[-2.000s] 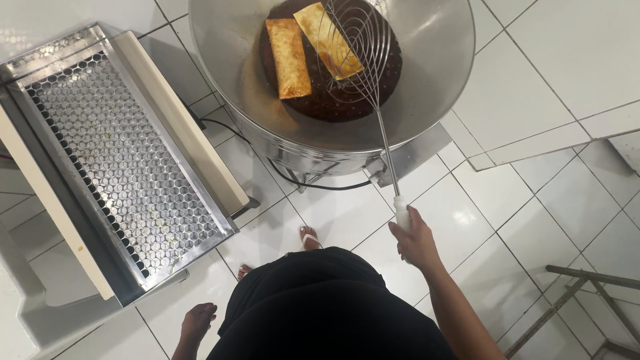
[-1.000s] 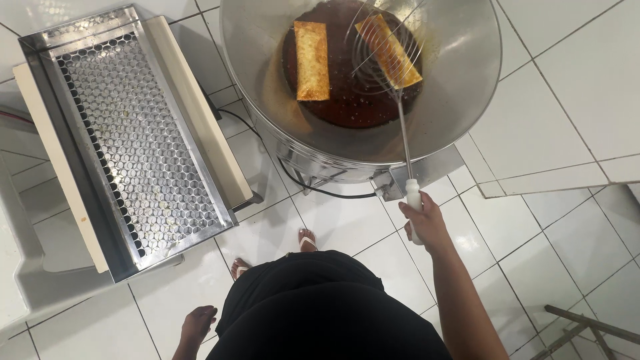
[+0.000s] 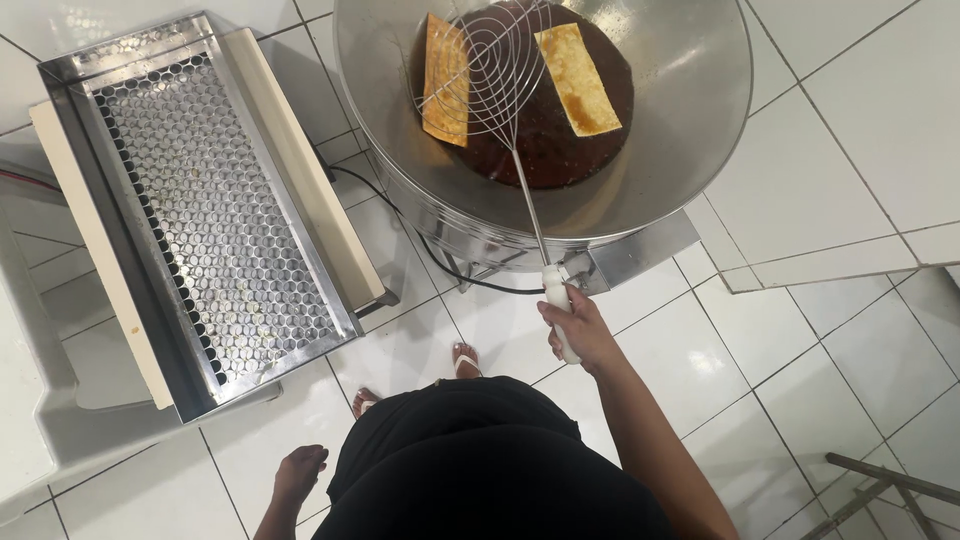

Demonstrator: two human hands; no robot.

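My right hand [image 3: 581, 330] grips the white handle of a wire skimmer [image 3: 517, 82], whose spiral head is inside a wide metal fryer bowl [image 3: 675, 150]. Dark oil [image 3: 532, 161] fills the bottom of the bowl. One browned rectangular pastry [image 3: 442, 82] is at the left of the oil, partly behind the skimmer's wires. A paler pastry [image 3: 581, 82], with a brown patch near its lower end, floats to the right, apart from the wires. Beside my body at the lower left hangs my left hand [image 3: 300, 469], fingers curled, with no object visible in it.
At the left, a metal draining tray [image 3: 202, 202] with a perforated sheet lies over a cream-coloured support. White plastic furniture [image 3: 45, 427] stands at the left edge. A black cable [image 3: 450, 266] runs below the bowl. A tiled ledge [image 3: 855, 135] is at the right, a metal frame [image 3: 892, 480] lower right.
The skimmer head has moved from the right pastry to the left one. The right pastry now shows a paler face than one second ago. My left hand stays low by my side.
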